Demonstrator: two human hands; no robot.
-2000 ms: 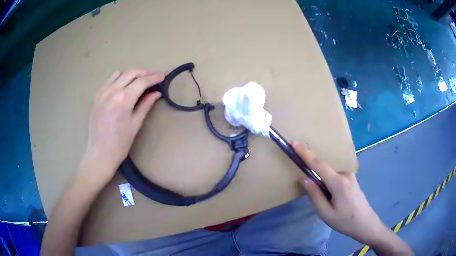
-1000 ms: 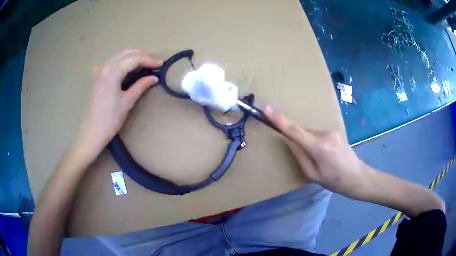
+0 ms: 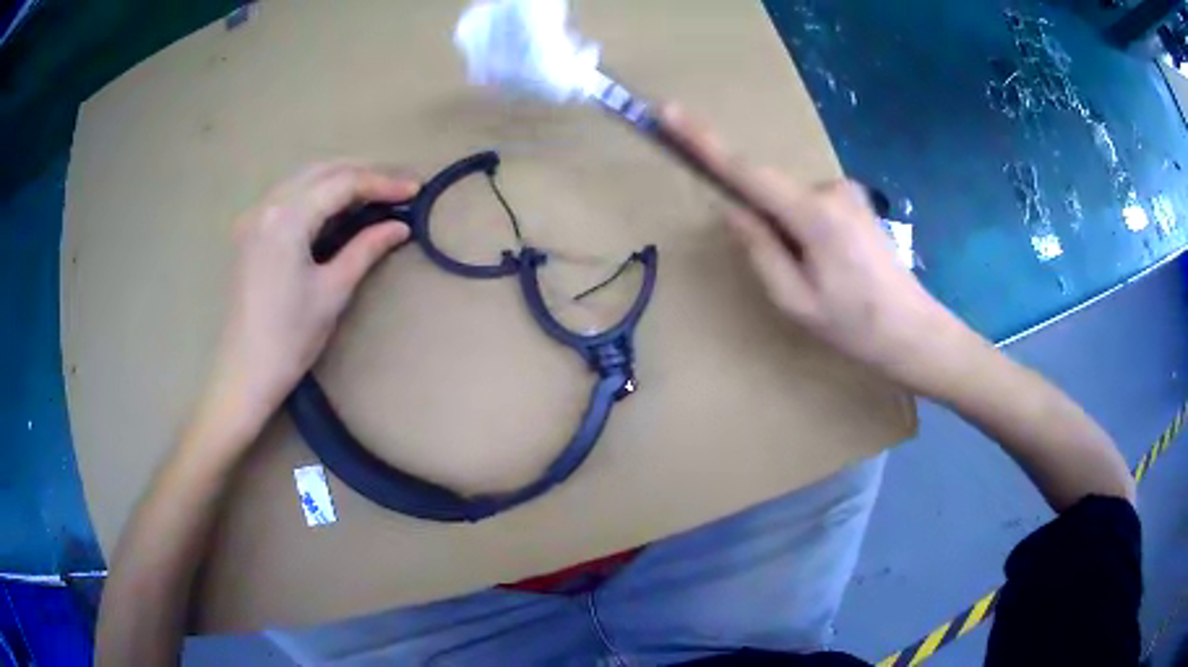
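Note:
A black headphone frame point(image 3: 450, 506) lies on the tan cardboard sheet point(image 3: 730, 430), its band curving toward my body. Its two open ear rings touch near the middle, and a thin dark wire shows at each. My left hand point(image 3: 319, 248) grips the joint beside the left ring between thumb and fingers. My right hand point(image 3: 821, 261) holds the dark handle of the padded hammer. The hammer's white wrapped head point(image 3: 524, 50) is blurred, beyond the rings near the top edge and not touching the frame.
A small white label point(image 3: 314, 495) lies on the cardboard left of the band. The teal surface point(image 3: 938, 117) at right holds a white label point(image 3: 900, 242) and pale scraps. Yellow-black tape point(image 3: 945, 638) marks the floor at lower right. My lap is at the cardboard's near edge.
The hammer head has moved from beside the right ring, across the rings, to beyond them near the top edge. My left hand keeps its grip on the frame.

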